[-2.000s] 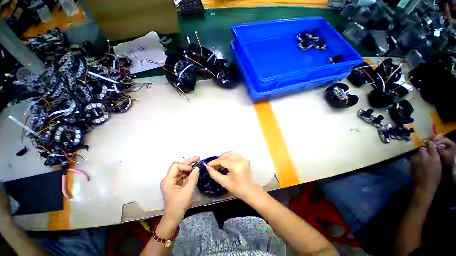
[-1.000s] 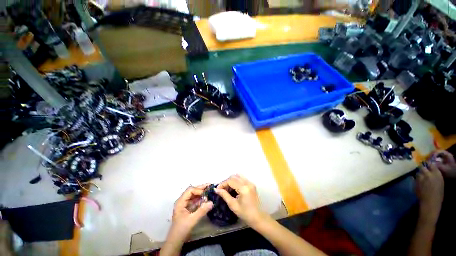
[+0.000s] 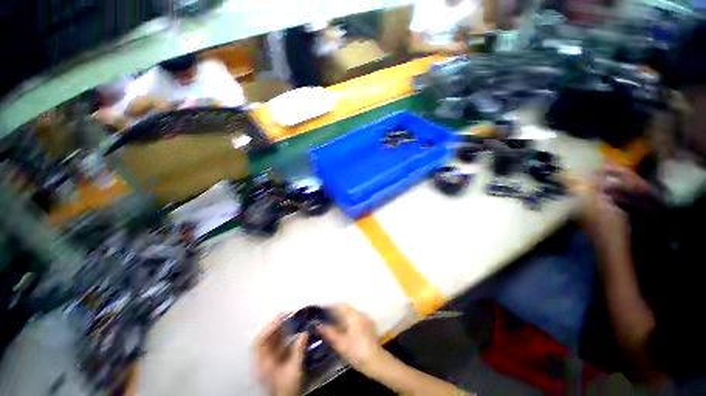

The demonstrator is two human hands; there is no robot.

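A round black dome housing (image 3: pixel 317 357) is between my hands at the front edge of the bench. My left hand (image 3: pixel 280 360) grips its left side, with the thumb at the open top. My right hand (image 3: pixel 350 334) is on its right side, with fingertips at the upper rim. The frame is blurred, so any small part or wire between my fingertips cannot be told.
A blue bin (image 3: pixel 364 179) with small modules stands beyond my hands. Black housings (image 3: pixel 267 207) lie left of it, more lie right. A tangled pile (image 3: pixel 128 290) is at left. A neighbour's hand (image 3: pixel 604 209) is at right; people sit opposite.
The view has tilted up and turned, showing the people opposite and the shelf. My hands now hold the housing from both sides, where before the fingertips were together above it.
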